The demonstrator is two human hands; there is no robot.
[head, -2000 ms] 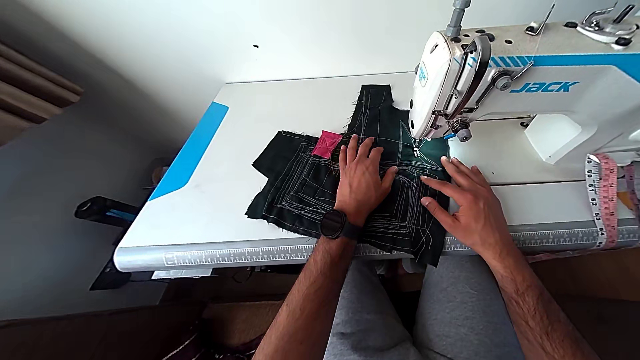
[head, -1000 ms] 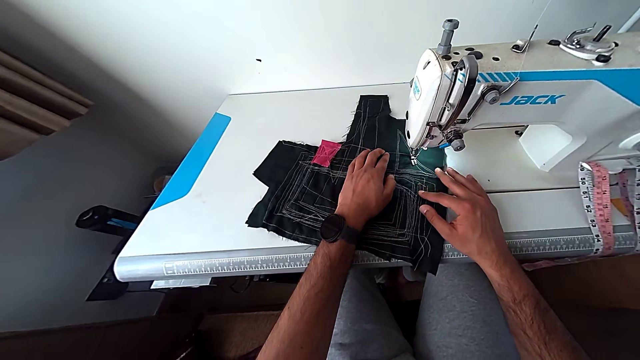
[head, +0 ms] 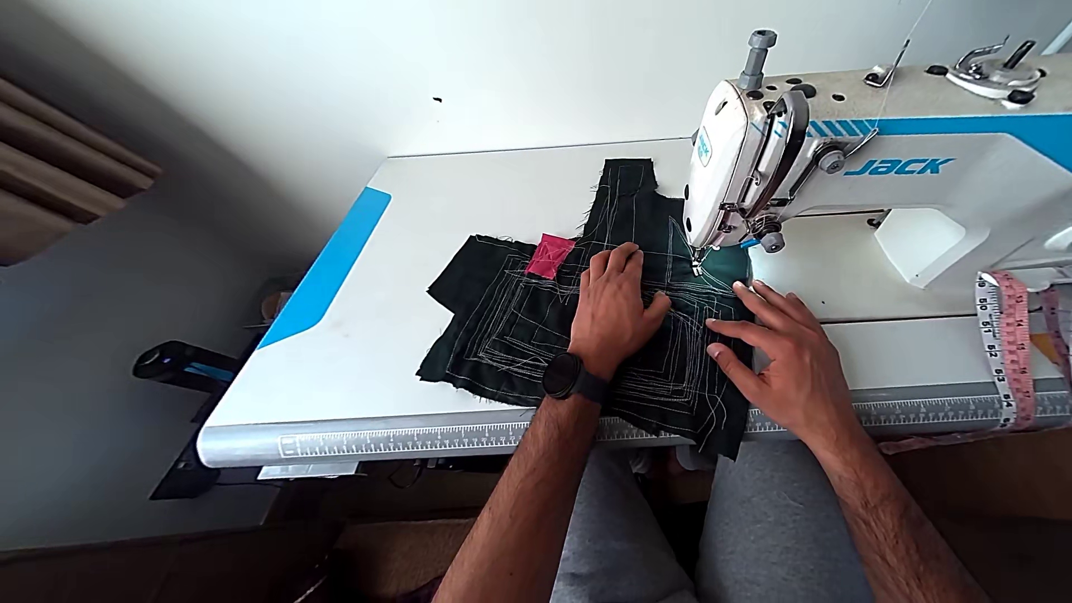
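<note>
A dark fabric piece (head: 502, 335) with frayed edges and many lines of pale stitching lies on the sewing table, partly under the needle and presser foot (head: 697, 261) of a Jack sewing machine (head: 938, 176). A small pink fabric patch (head: 550, 255) sits on its upper left part. My left hand (head: 615, 310), with a black watch on the wrist, rests flat on the middle of the cloth. My right hand (head: 783, 352) touches the cloth's right edge with spread fingertips, just below the machine's lit needle area. Neither hand grips anything.
A pink and white tape measure (head: 1015, 343) hangs over the table's front edge at the right. A printed ruler strip (head: 402, 440) runs along that edge. Brown curtain folds (head: 59, 167) are at the upper left, and a black device (head: 184, 366) stands beside the table's left side.
</note>
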